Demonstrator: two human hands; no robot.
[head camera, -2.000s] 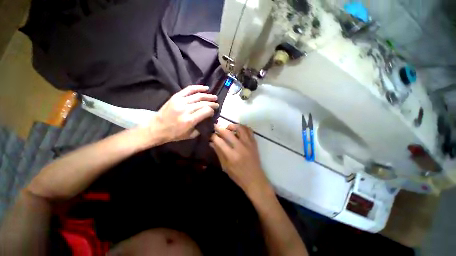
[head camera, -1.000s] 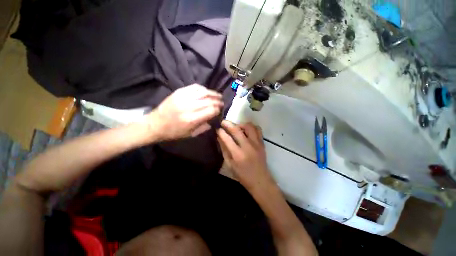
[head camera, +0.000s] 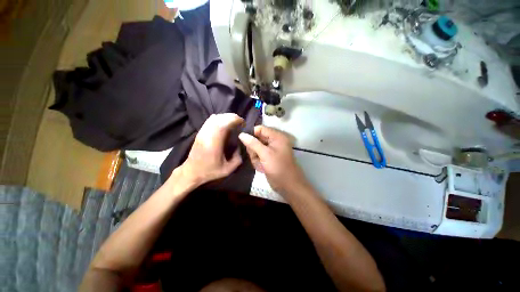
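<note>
The dark purplish-grey garment cloth (head camera: 148, 85) lies limp and wrinkled left of the needle and runs under my hands. My left hand (head camera: 212, 149) has its fingers curled on the cloth. My right hand (head camera: 269, 151) pinches the folded edge (head camera: 249, 128) just in front of the needle area, its thumb close to my left fingers. The bright blue presser foot (head camera: 258, 104) shows at the needle, beyond my fingertips. The fingertips of my left hand are partly hidden in the cloth.
The white sewing machine (head camera: 353, 74) spans the back and right. Blue-handled thread snips (head camera: 370, 140) lie on the machine bed (head camera: 365, 188), right of my hands. Brown cardboard (head camera: 54, 165) with orange tape (head camera: 109, 171) is at the left, beside grey quilted material (head camera: 34, 228).
The view has turned and shifted. My left hand has drawn in from flat on the cloth to curled fingers beside my right thumb. The cloth at left is more bunched.
</note>
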